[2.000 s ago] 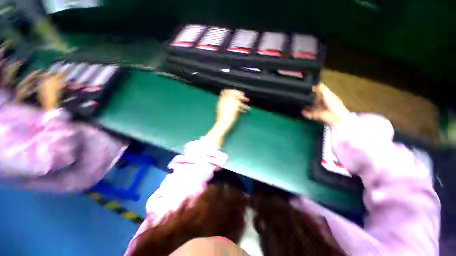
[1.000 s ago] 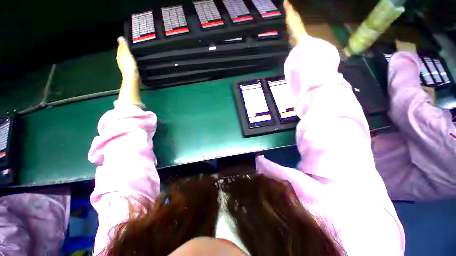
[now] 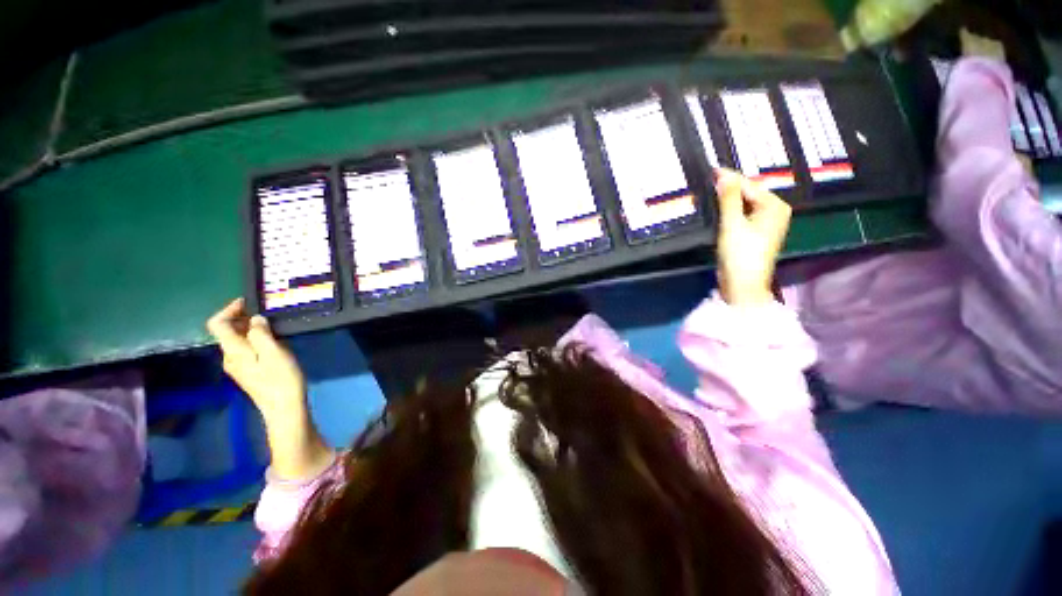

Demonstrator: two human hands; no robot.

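A long black phone tray lies in front of me near the front edge of the green bench. Several smartphones with lit white list screens and an orange or red bar low down fill its slots. My left hand grips the tray's left end at its near corner. My right hand grips the tray's right end. The tray looks slightly tilted, its right end farther from me. I cannot tell whether it is lifted off the mat.
Stacked black trays stand at the far side. Another tray with lit phones adjoins on the right. A pale green roll or bottle is at the far right. Neighbouring workers' pink sleeves show at both sides. Blue floor lies below.
My hands have come from the stack towards me and now hold a tray of lit phones at the bench's front. The stack sits higher in the view, and its top phones no longer show.
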